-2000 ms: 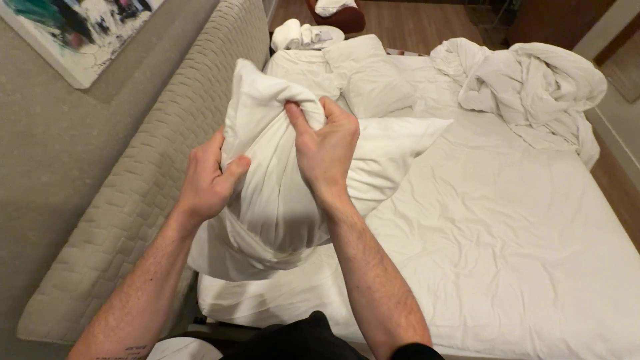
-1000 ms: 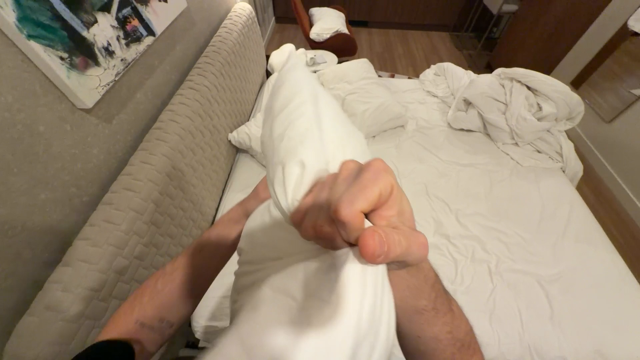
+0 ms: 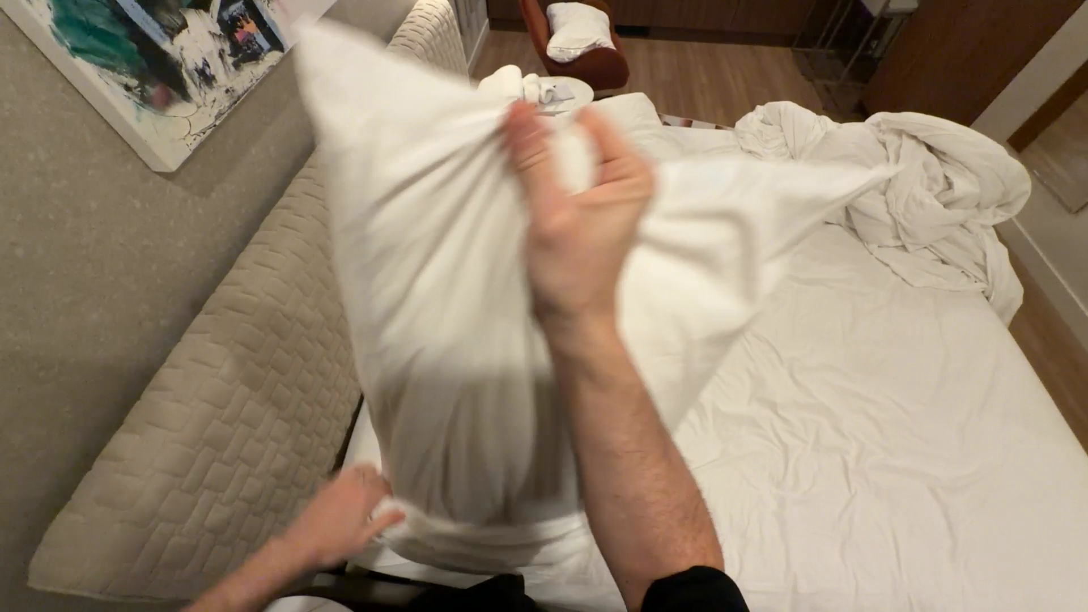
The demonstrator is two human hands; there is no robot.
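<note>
A white pillow in a pillowcase (image 3: 450,340) hangs in front of me, blurred by motion, its upper edge bunched in my right hand (image 3: 582,221). One corner points to the upper left and another to the right. Down at the pillow's lower left side is my left hand (image 3: 348,514), fingers apart; whether its fingertips touch the cloth is unclear. Behind and to the right of the pillow lies the bed's wrinkled white sheet (image 3: 867,442).
A quilted beige headboard (image 3: 229,391) runs along the left below a painting (image 3: 183,68). A rumpled white duvet (image 3: 943,187) lies at the bed's far right. Beyond the bed stand a small round table (image 3: 569,95) and a red-brown chair (image 3: 599,68) with a pillow (image 3: 578,30).
Both hands gripped the pillow's upper part two seconds ago; my left hand is now low at its left side. Since one second ago my right hand has risen with the pillow, which has spread wider.
</note>
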